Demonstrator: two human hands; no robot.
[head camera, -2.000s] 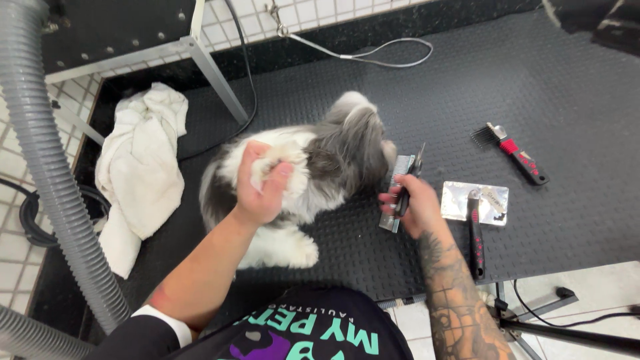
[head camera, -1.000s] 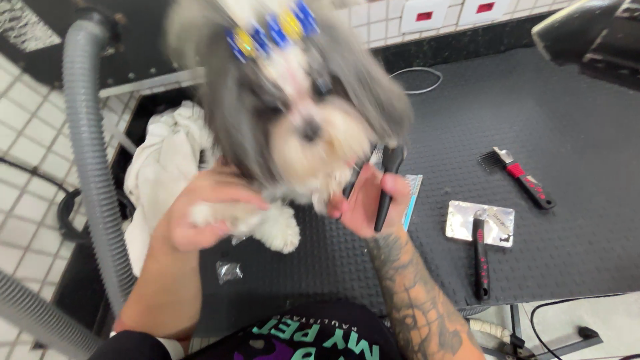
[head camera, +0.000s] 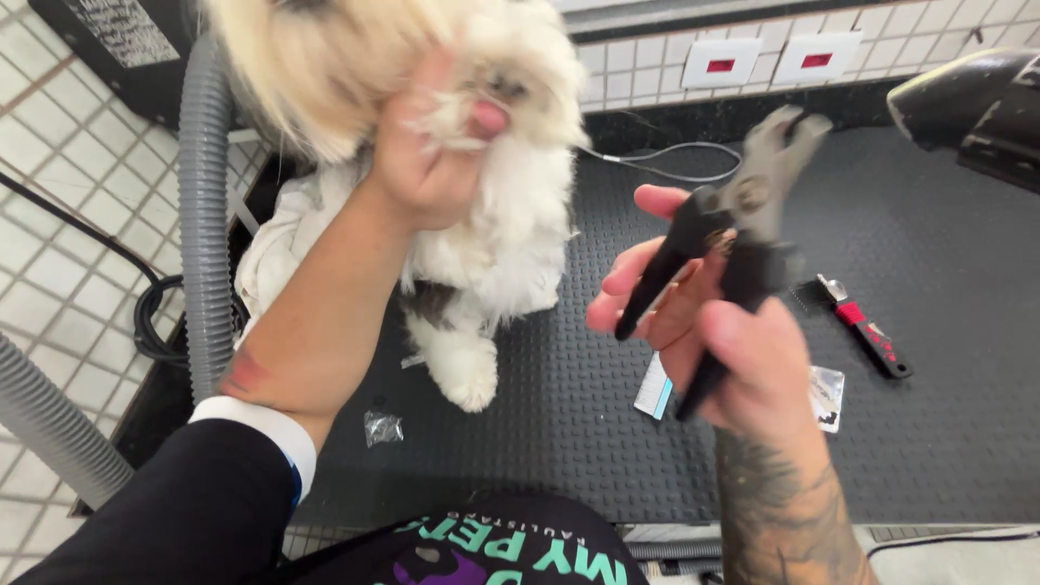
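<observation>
A long-haired dog (head camera: 520, 219) with a pale coat sits upright on the black ribbed grooming table (head camera: 601, 455), its pink tongue showing. My left hand (head camera: 426, 154) cups the dog under the jaw, its fingers partly hidden in the fur. In my right hand (head camera: 715, 317) is a pair of nail clippers (head camera: 751, 195) with black handles, jaws pointing up, held off to the right of the dog. A front paw (head camera: 467, 378) rests on the table. Partly behind my right hand lies a metal comb (head camera: 652, 390) with a blue edge.
A dematting rake (head camera: 865, 325) and a flat plastic packet (head camera: 827, 396) lie at the right. Above them is a dryer nozzle (head camera: 959, 114). A wire loop (head camera: 674, 162) lies at the back. A crumpled clear wrapper (head camera: 382, 428), white towel (head camera: 272, 244) and grey hose (head camera: 205, 219) are at left.
My left hand has moved from the dog's front leg to its jaw. My right hand has moved away from the dog with the clippers. The dog was lying down two seconds ago and is upright now.
</observation>
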